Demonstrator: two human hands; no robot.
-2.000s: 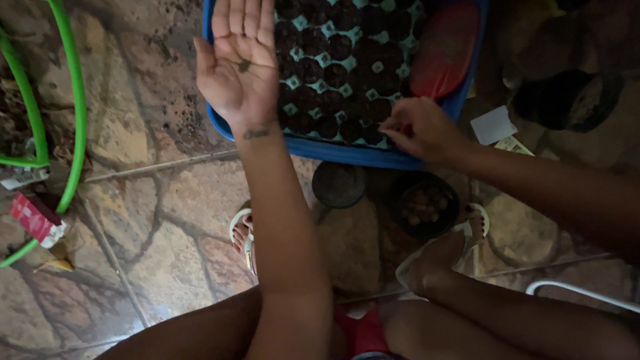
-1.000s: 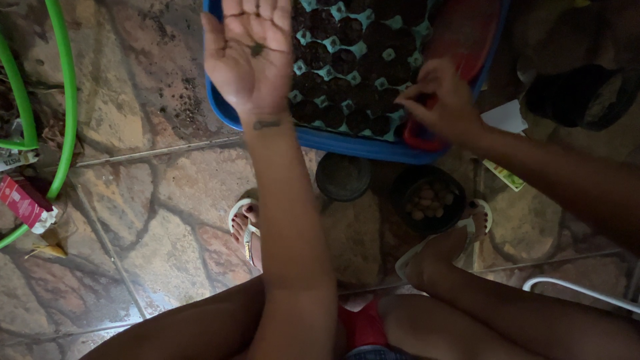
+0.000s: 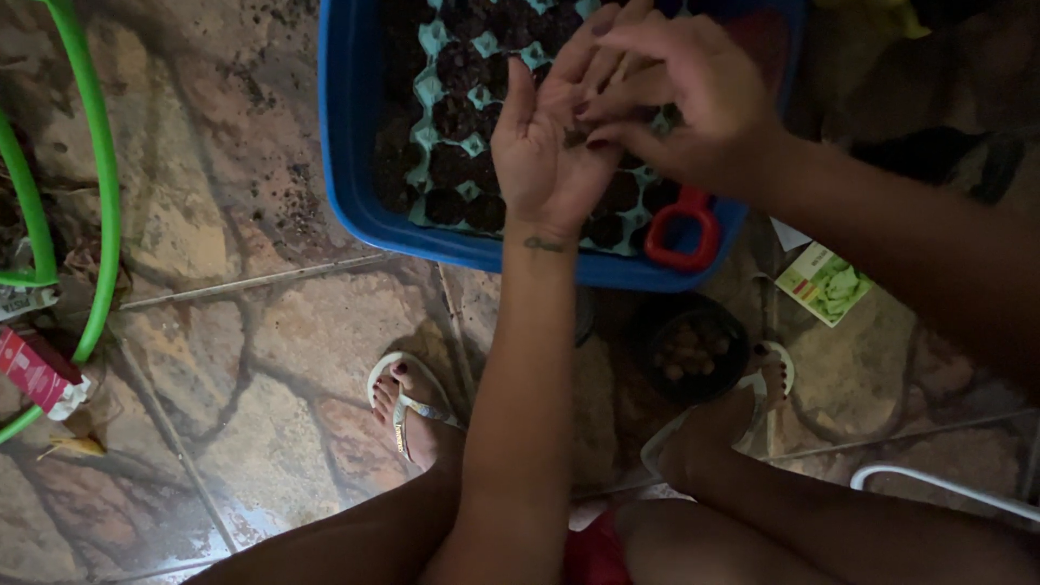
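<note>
My left hand (image 3: 552,150) is palm up above a blue plastic tub (image 3: 345,195), with a small pile of dark seeds (image 3: 575,136) lying in the palm. Thumb and fingers of my right hand (image 3: 691,106) reach over that palm, their tips at the seeds; whether they pinch any is too small to tell. Under both hands, inside the tub, is a green egg-carton tray (image 3: 469,191) whose cups hold dark soil. A red plastic trowel (image 3: 685,236) lies at the tub's right side, its handle loop toward me and its blade partly behind my right hand.
A black pot of round brown pebbles (image 3: 691,349) stands between my feet, close to the tub. To its right lies a seed packet with a leafy green picture (image 3: 825,284). A green hose (image 3: 97,179) and a crumpled red carton (image 3: 36,370) are at the left on the stone floor.
My right hand has moved left from the tub's right part to over my left palm. The trowel's handle loop, earlier behind my right hand, now shows.
</note>
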